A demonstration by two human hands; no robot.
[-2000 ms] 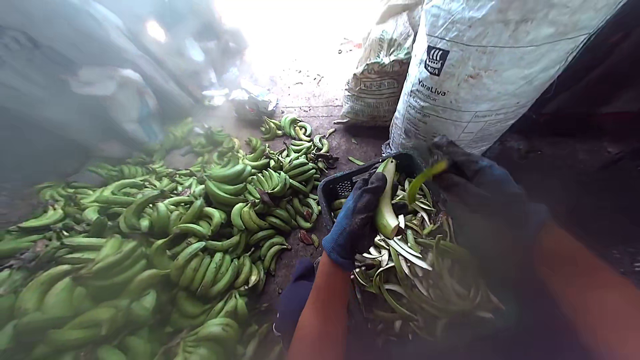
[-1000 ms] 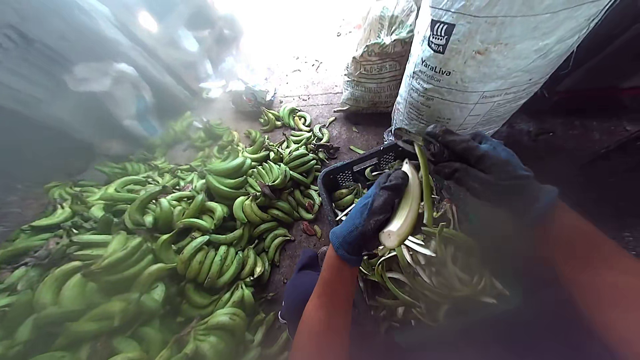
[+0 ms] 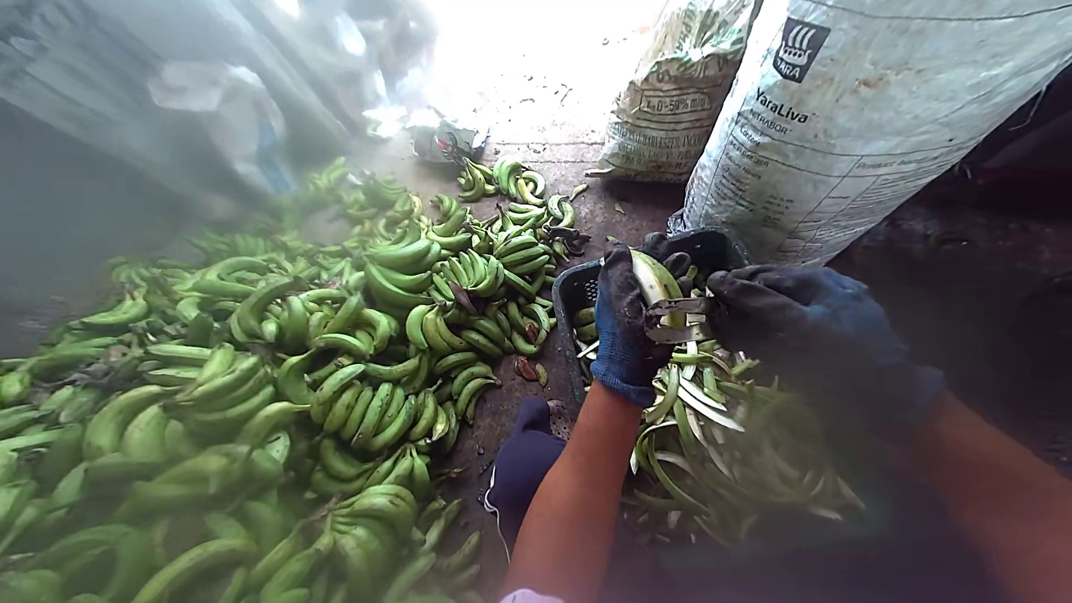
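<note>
My left hand (image 3: 624, 327), in a dark and blue work glove, grips a partly peeled green plantain (image 3: 655, 280) above a dark plastic crate (image 3: 572, 293). A peeler (image 3: 680, 320) with a metal blade lies across the fruit. My right hand (image 3: 804, 318), gloved alike, holds the peeler's right end; its grip is partly blurred. Below both hands is a heap of peel strips (image 3: 712, 419). Some green fruit shows inside the crate at its left side.
A large pile of green plantain bunches (image 3: 377, 410) covers the floor at left. A tall white printed sack (image 3: 837, 142) and a smaller woven sack (image 3: 670, 109) stand behind the crate. My clothed leg (image 3: 528, 461) is near the crate's lower left.
The pale, largely peeled fruit in my left hand a second ago is no longer there; a greener one is held now. My right hand has brought the peeler across it.
</note>
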